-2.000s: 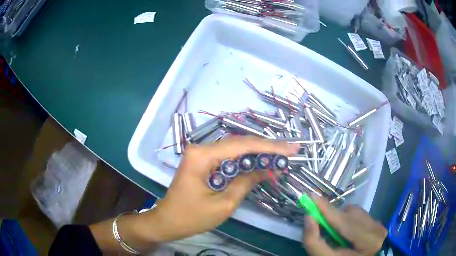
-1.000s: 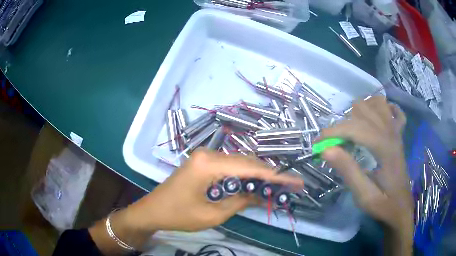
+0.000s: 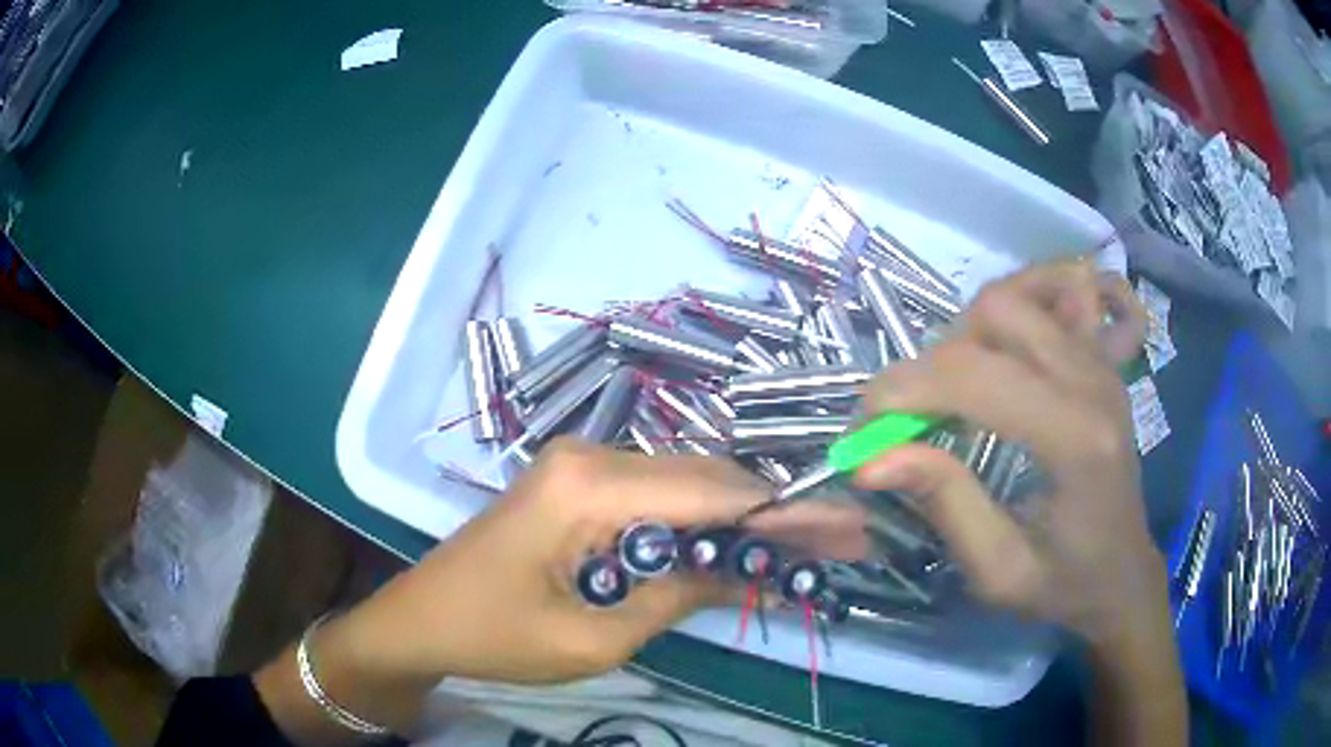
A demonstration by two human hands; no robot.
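My left hand (image 3: 540, 569) holds a row of several silver cylinders (image 3: 705, 553) over the front edge of the white tray (image 3: 438, 234), their round black ends with pale centres facing me. Thin red wires (image 3: 812, 642) hang from the right-hand ones. My right hand (image 3: 1007, 453) holds a green-handled tool (image 3: 879, 438) between thumb and fingers. Its narrow dark tip points left and lies close above the row, near the middle cylinders; contact cannot be told. Loose silver cylinders (image 3: 672, 343) with red wires lie heaped in the white tray.
A clear box (image 3: 861, 32) of cylinders stands behind the tray. At right are a clear tub (image 3: 1219, 204) of paper labels and a blue tray (image 3: 1219, 584) with thin silver pieces. One silver piece (image 3: 1017, 111) and labels (image 3: 1069, 82) lie loose. A carton (image 3: 161, 482) is below left.
The green tool has swung from the lower right to above the row, its tip now at the cylinders. My left hand has moved lower and slightly left. Red wires now hang down from the row.
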